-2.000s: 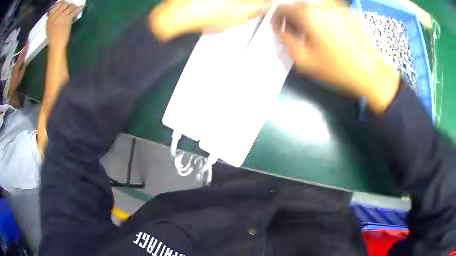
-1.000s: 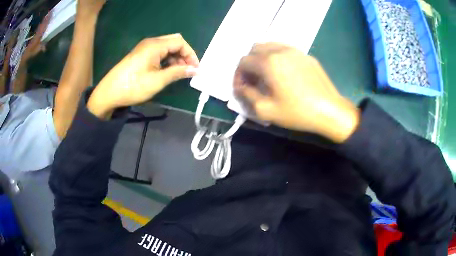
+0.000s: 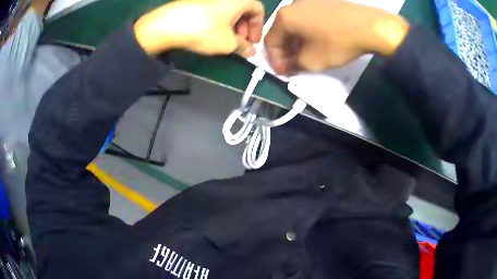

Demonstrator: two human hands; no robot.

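Note:
Two white power strips [image 3: 349,90] lie side by side on the green bench, largely covered by my hands. Their white power cords [image 3: 256,143] hang in bundled loops over the bench edge. My left hand [image 3: 210,27] is at the cord end of the left strip, fingers curled with fingertips near its corner. My right hand [image 3: 321,35] is over the strips, fingers curled down, close beside my left hand and blurred. Whether either hand holds a small plug cannot be seen. A blue parts tray [image 3: 449,32] of grey pellets is at the upper right, partly cut off.
The green bench's front edge [image 3: 381,150] runs diagonally below the strips. Another white strip [image 3: 68,7] lies at the upper left. A person in grey is at the far left, partly hidden. A red crate [image 3: 428,260] shows below the bench at right.
My left hand has moved right onto the left strip's corner. My right hand has stayed over the strips. The strips, cords and tray appear further right in view, and the cords higher.

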